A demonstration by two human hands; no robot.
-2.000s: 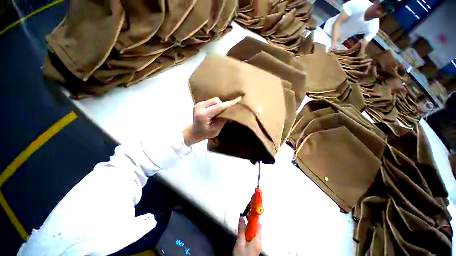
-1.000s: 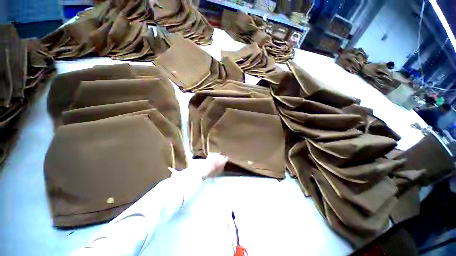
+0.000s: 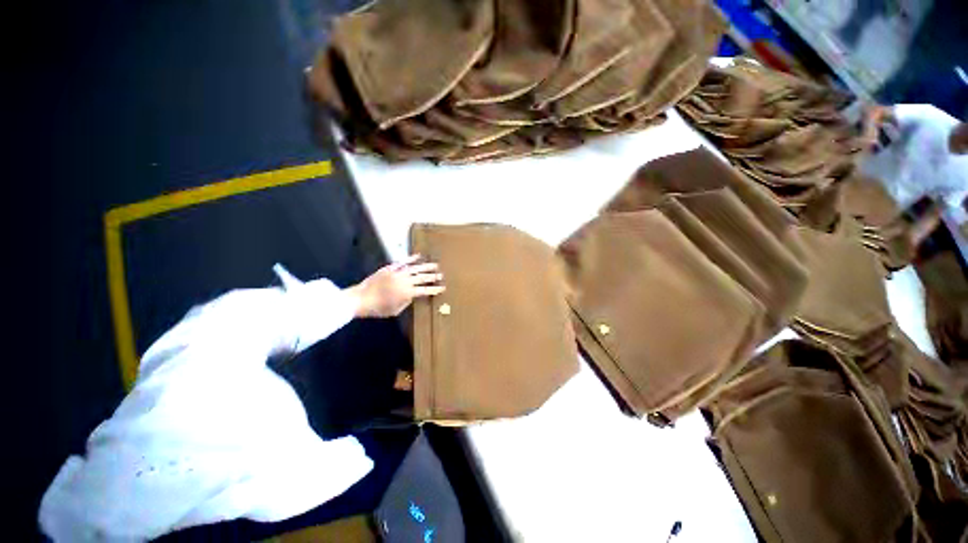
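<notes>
A single brown pouch (image 3: 499,323) lies at the table's near edge, its straight hem overhanging that edge. It has a small pale dot near the hem and angled corners at the far end. My left hand (image 3: 401,287) holds the hem edge, fingers on top; the thumb is hidden. The dark tip of a thin-nosed tool (image 3: 675,531) shows at the bottom edge; its handle is out of view. My right hand is not in view.
Overlapped pouches (image 3: 669,302) touch the single pouch's right side. More pouches (image 3: 812,456) lie at lower right. Large fanned stacks (image 3: 531,64) stand at the top. A person in white (image 3: 918,159) is at upper right. The white table (image 3: 552,477) borders a dark floor with yellow lines.
The view has turned back to the table's near edge. My left hand has moved from the stack beside the dark heap to the single pouch. The tool's orange handle has left view.
</notes>
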